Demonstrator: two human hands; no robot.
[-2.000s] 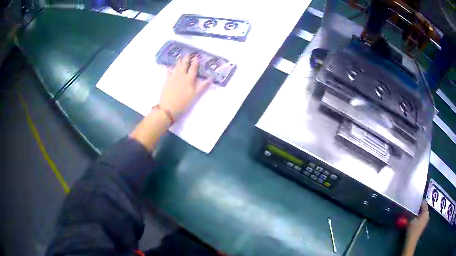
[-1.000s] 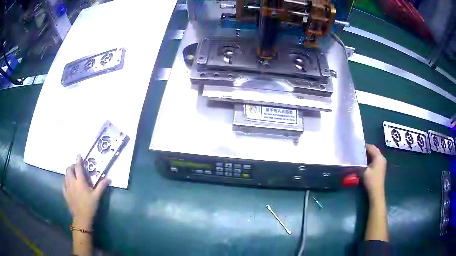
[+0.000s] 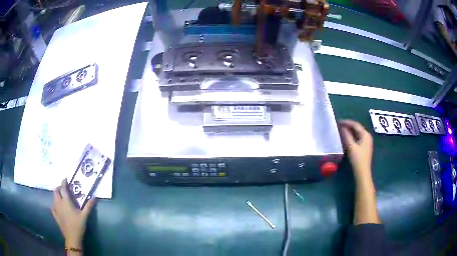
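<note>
My left hand holds the lower end of a three-ring panel, which is tilted over the front right corner of the white sheet. My right hand is beside the right side of the machine, near the red button, with fingers bent; I see nothing in it. Another three-ring panel lies on the sheet. A panel sits in the fixture on the machine, under the orange-copper machine head, which hides part of its right end.
Two panels lie end to end on the green bench at right, and one more lies nearer the right edge. A thin metal rod and a grey cable lie before the machine. The labelled block is in front of the fixture.
My left hand has gone from the panel flat on the sheet to holding a panel at the sheet's near corner. My right hand has come off the machine's corner. The view has swung right.
</note>
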